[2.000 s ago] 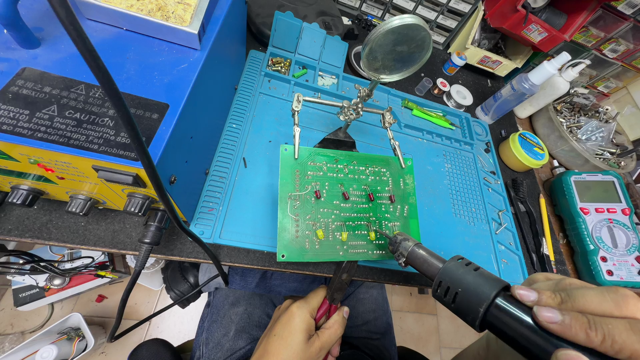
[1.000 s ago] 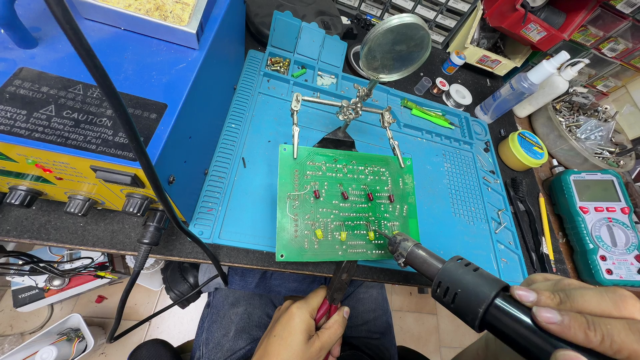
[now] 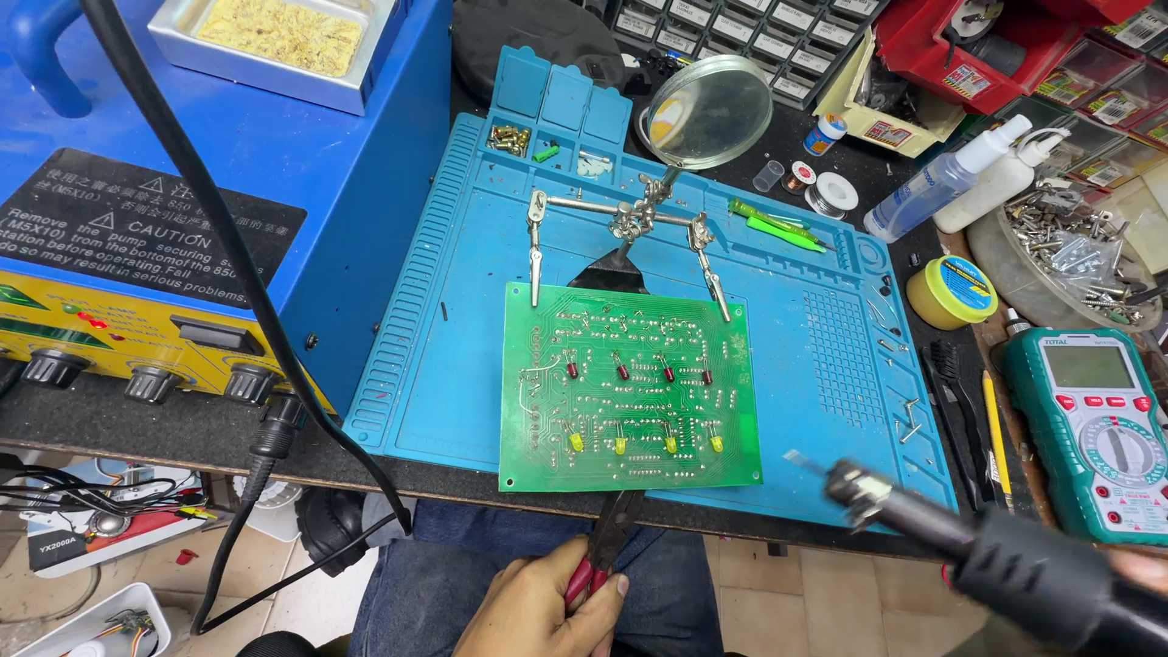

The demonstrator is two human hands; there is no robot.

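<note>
A green printed circuit board (image 3: 630,392) with rows of red and yellow LEDs hangs in the alligator clips of a helping-hands stand (image 3: 634,219). Below its lower edge my left hand (image 3: 547,607) grips red-handled pliers (image 3: 607,538), whose tips are hidden behind the board. My right hand (image 3: 1141,570), mostly cut off by the right edge, is on a black hot-air or desoldering handpiece (image 3: 1031,575). The handpiece is blurred, and its metal nozzle is to the right of the board, apart from it.
A blue rework station (image 3: 365,182) with a black cable (image 3: 201,210) stands at left. The blue silicone mat (image 3: 438,365) lies under the stand. A magnifier (image 3: 712,109), solder spools (image 3: 830,194), bottles (image 3: 940,182), a yellow flux tub (image 3: 951,292), brushes (image 3: 958,411) and a multimeter (image 3: 1090,429) are around it.
My right hand and the handpiece have moved right, away from the board's lower right corner, where the nozzle was. My left hand has stayed in place with the pliers.
</note>
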